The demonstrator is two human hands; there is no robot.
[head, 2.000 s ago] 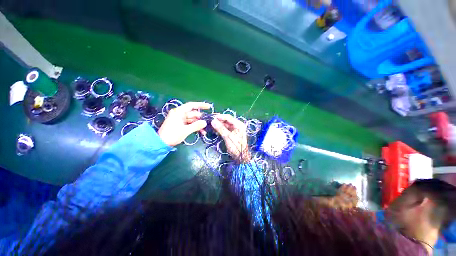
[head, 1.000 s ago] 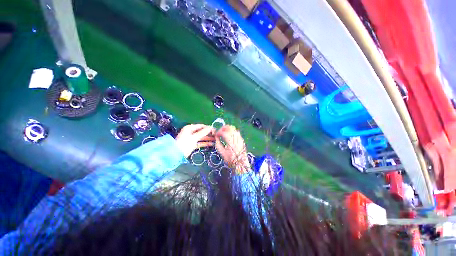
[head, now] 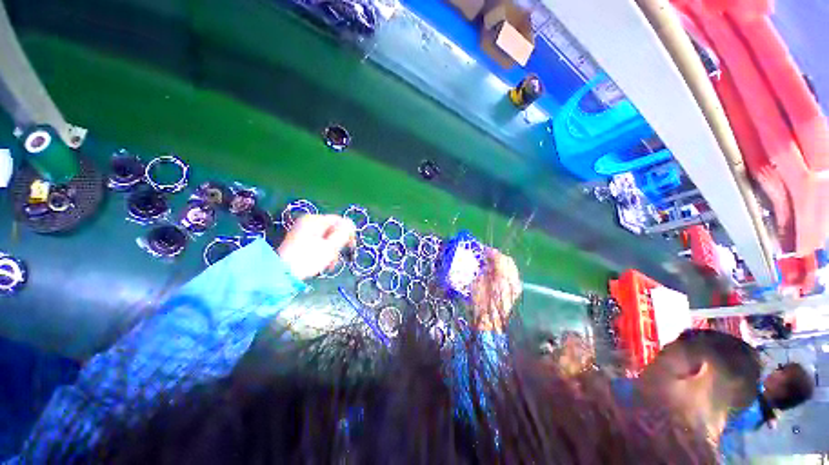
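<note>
My left hand [head: 315, 245] is over the left edge of the spread of thin rings [head: 391, 280], fingers bent together; whether it holds a part is too blurred to tell. My right hand [head: 498, 285] is at the right side of the small blue tray [head: 447, 272], which holds white rings; its fingertips are not clear and hair partly covers the wrist. A thin blue stick [head: 360, 309] lies below the rings. Dark round bodies [head: 167, 240] lie in a cluster left of my left hand, with an open ring [head: 167, 173] beside them.
A round dark dish [head: 77, 204] and a green-white roll [head: 50, 154] stand far left, a silvery round unit [head: 9, 273] at the left edge. Two dark round pieces [head: 336, 137] lie on the green strip. A red crate [head: 636, 318] and a neighbouring person [head: 704, 377] are at right.
My hands were together at the fingertips; now they are apart. My right hand has moved right to the blue tray, uncovering the rings between. The view has also shifted.
</note>
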